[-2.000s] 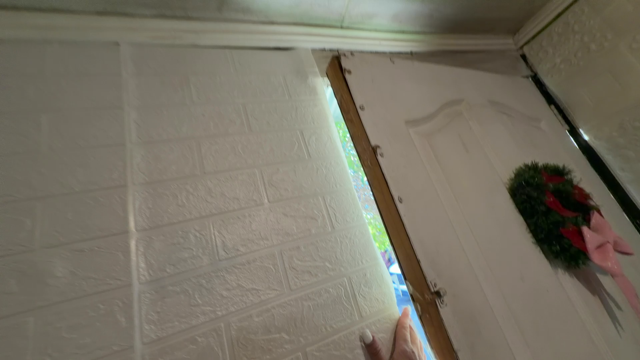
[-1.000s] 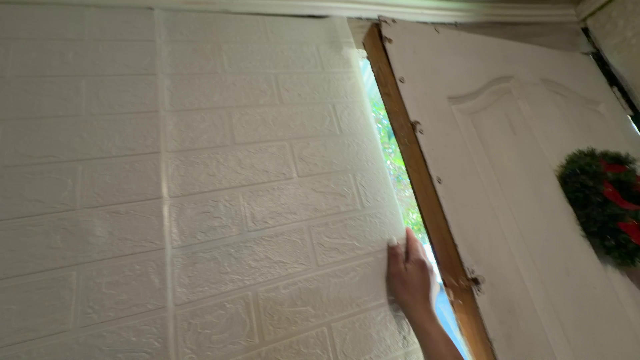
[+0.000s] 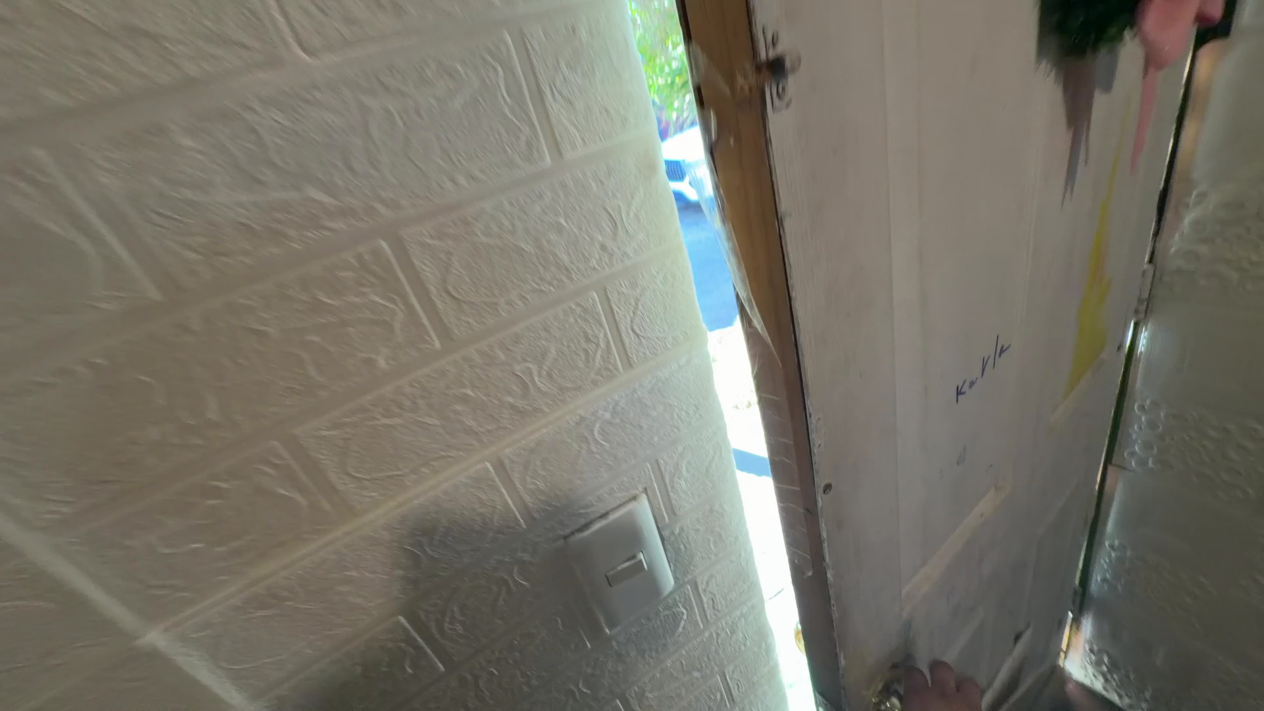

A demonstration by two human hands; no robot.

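Note:
At the bottom edge, my right hand (image 3: 943, 686) is partly in view with its fingers curled at the brass-coloured doorknob (image 3: 889, 688) of the white door (image 3: 859, 326); the rest of the hand is cut off by the frame. The door stands ajar, its bare wooden edge (image 3: 736, 109) facing the gap. To the left is the wall with white embossed brick-pattern covering (image 3: 494, 257), and a white light switch (image 3: 622, 565) is set in it near the gap. My left hand is out of view.
Daylight, foliage (image 3: 662, 59) and part of a vehicle (image 3: 681, 173) show through the gap. A wreath (image 3: 1086, 25) with a pink ribbon (image 3: 1170, 35) hangs on the door. A metal latch piece (image 3: 778, 69) is on the door near its edge. Clear film hangs along the wooden edge.
My right hand has left the wall covering's edge, where it was one second ago, and is now at the doorknob. The view has tilted down, bringing the light switch into sight.

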